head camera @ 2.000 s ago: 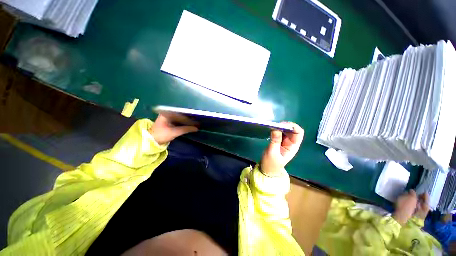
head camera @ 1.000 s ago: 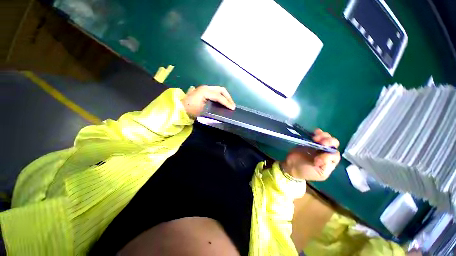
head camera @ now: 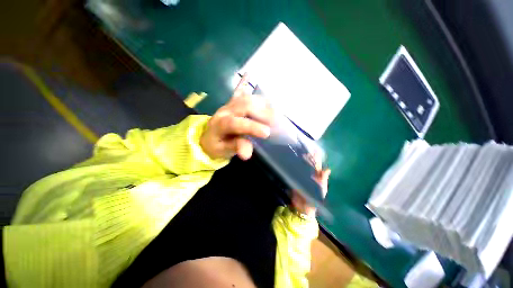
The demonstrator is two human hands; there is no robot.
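A thin dark-grey tablet back cover (head camera: 289, 164) is tilted above the bench's front edge, blurred, between my two hands. My left hand (head camera: 237, 125) holds its left end, fingers over the top. My right hand (head camera: 310, 188) grips its right end and is partly hidden by the cover. A low white pile (head camera: 301, 81) lies on the green mat just behind the cover; its near edge is partly covered by my left hand.
A black reference sheet with a white border (head camera: 409, 91) lies at the back right. A tall leaning stack of white sheets (head camera: 444, 197) stands at right, with white scraps (head camera: 382, 232) beside it. A yellow tape tab (head camera: 194, 100) is on the front edge.
The cover has turned from nearly edge-on to a steeper slant, its right end lower and nearer me. My right hand has moved left. The view has swung, shifting the bench.
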